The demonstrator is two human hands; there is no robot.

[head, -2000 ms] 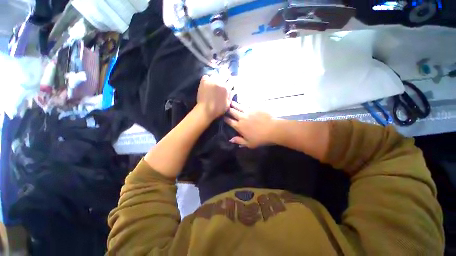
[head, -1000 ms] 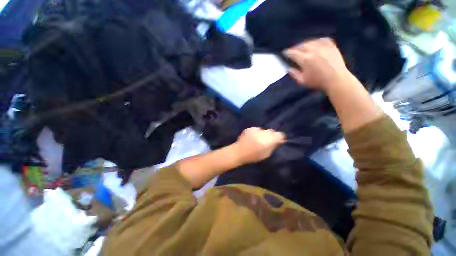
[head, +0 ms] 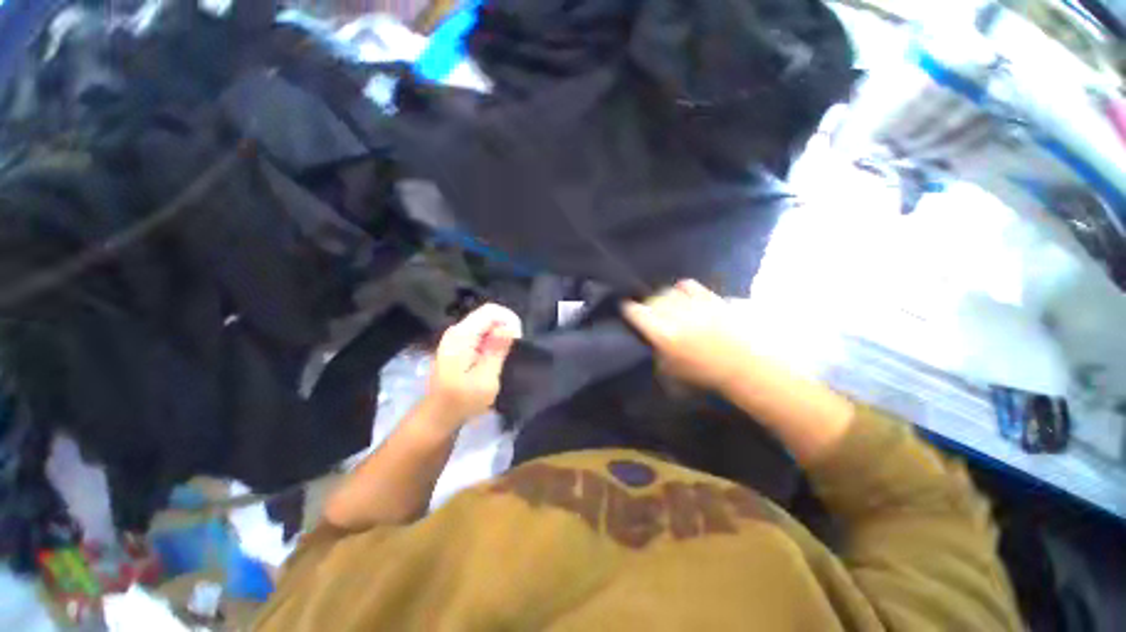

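Observation:
A large black garment piece (head: 568, 198) lies spread over the table's left part and reaches down in front of my body. My left hand (head: 477, 356) is closed at the left end of a black folded edge. My right hand (head: 687, 331) pinches the same black cloth further right, and the cloth spans between the hands. A small white piece, perhaps a label (head: 571, 312), shows on the cloth between them. The picture is blurred, so the fingertips are not clear.
A garment pile (head: 161, 272) heaps black cloth at the left. The sewing machine (head: 975, 105) stands at upper right, blurred, with a white sheet (head: 951, 259) below it. Scissors (head: 1047, 422) lie on the bed's right front edge. Coloured scraps (head: 185, 556) lie at lower left.
The view turned from the needle area to the left pile, then partly back right. Both hands left the needle; my right hand has since come down, and the black cloth now spreads wider.

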